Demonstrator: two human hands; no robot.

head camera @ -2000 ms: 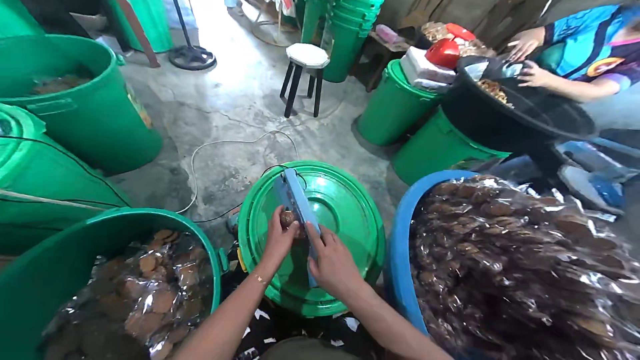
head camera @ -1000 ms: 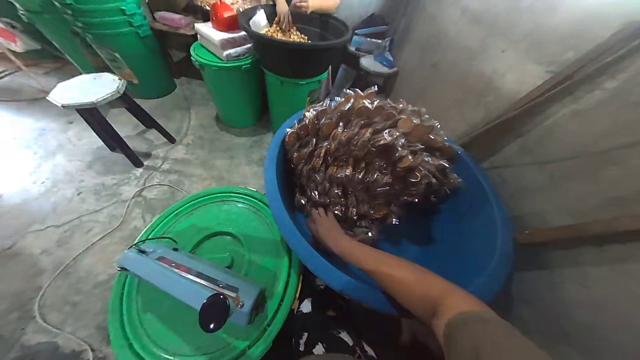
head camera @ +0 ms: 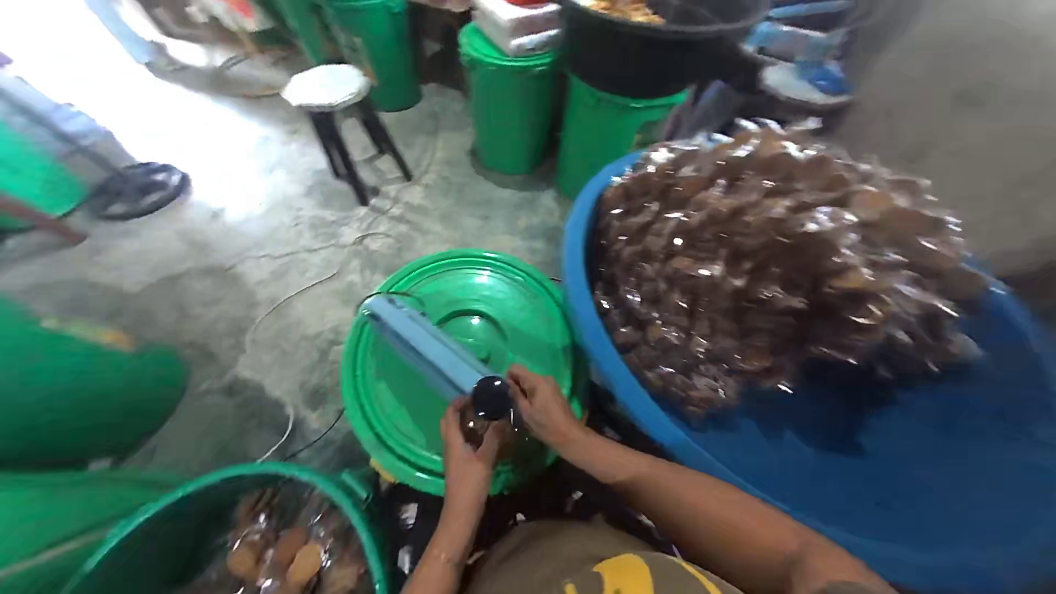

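Observation:
A blue bar-type heat sealer (head camera: pixel 425 346) with a round black knob at its near end lies on a green lidded bucket (head camera: pixel 487 289). Just below the knob, my left hand (head camera: pixel 474 441) holds a small clear plastic bag of brown contents (head camera: pixel 477 425), partly hidden by the fingers. Beside the knob on its right, my right hand (head camera: pixel 540 404) is at the same bag; its fingertips are partly hidden, so its hold is unclear. To the right, a blue basin (head camera: pixel 874 487) bears a heap of clear bags with brown round pieces (head camera: pixel 767 264).
At the lower left, an open green bucket (head camera: pixel 289 470) holds more bags of brown discs. A white-topped stool (head camera: pixel 327 87), green bins (head camera: pixel 507 107) and a black basin (head camera: pixel 660 49) stand beyond. A pale cable (head camera: pixel 289 293) crosses the concrete floor.
My right hand has left the bags in the blue basin and come to the knob end of the sealer. My left hand has come into view there, holding a bag. The view has swung left.

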